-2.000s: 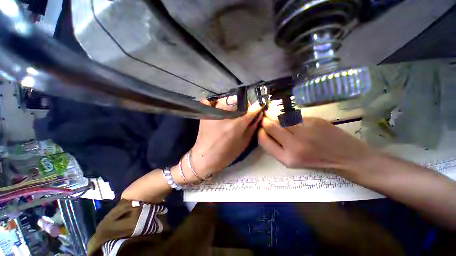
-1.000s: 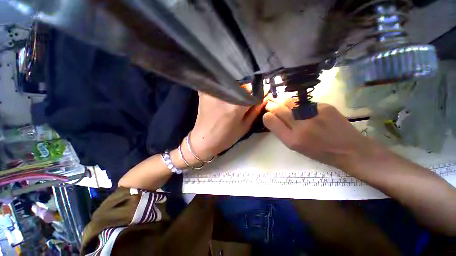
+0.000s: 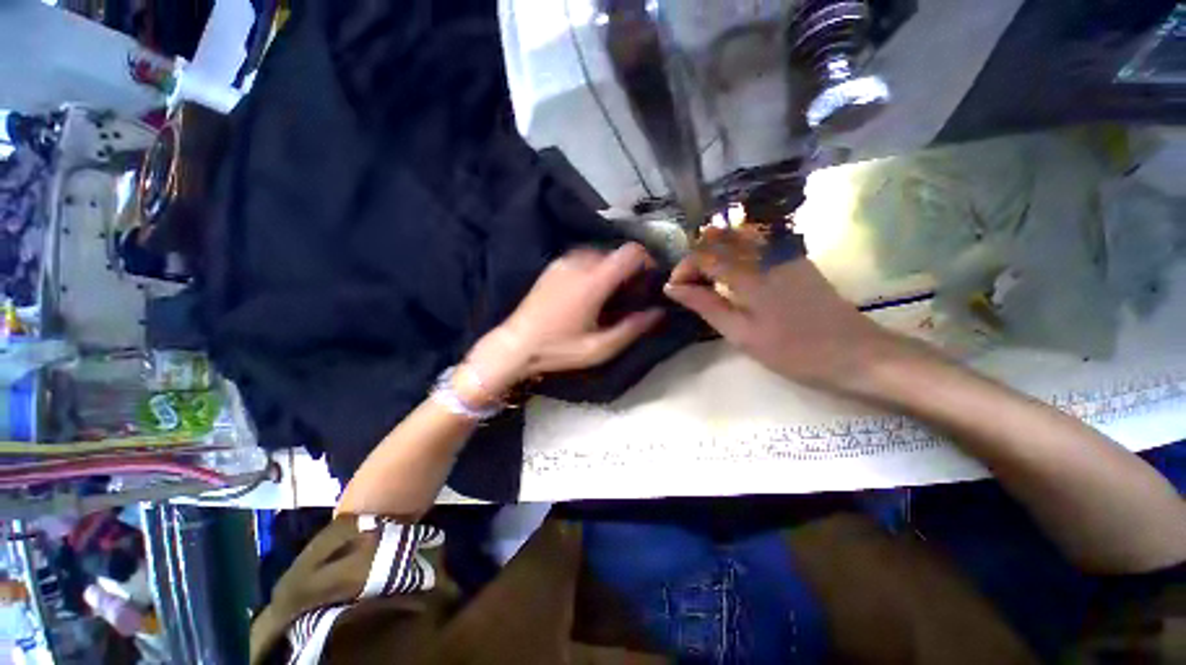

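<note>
The black garment (image 3: pixel 377 247) lies heaped left of the needle area and reaches under both hands to the front edge. My left hand (image 3: pixel 579 309) rests on it, thumb and fingers apart, slightly blurred; whether it pinches cloth cannot be told. My right hand (image 3: pixel 780 312) is just right of it, thumb and fingertips closed on the garment's edge beside the needle area. The sewing machine head (image 3: pixel 572 91) stands above, with a bright light at the foot. The needle and presser foot are mostly hidden by my right fingers and the machine parts.
Thin grey-green translucent pieces (image 3: pixel 1027 234) lie on the bed at right. A ruler tape (image 3: pixel 832 442) runs along the front edge. A knurled tension dial (image 3: pixel 845 101) is at top. Supplies, a green-labelled packet (image 3: pixel 185 409) and a machine plate (image 3: pixel 98 234) are at left.
The view has drawn back from the machine head. My left hand has moved left, away from my right fingertips, and its fingers have spread. More of the black garment shows between and left of the hands.
</note>
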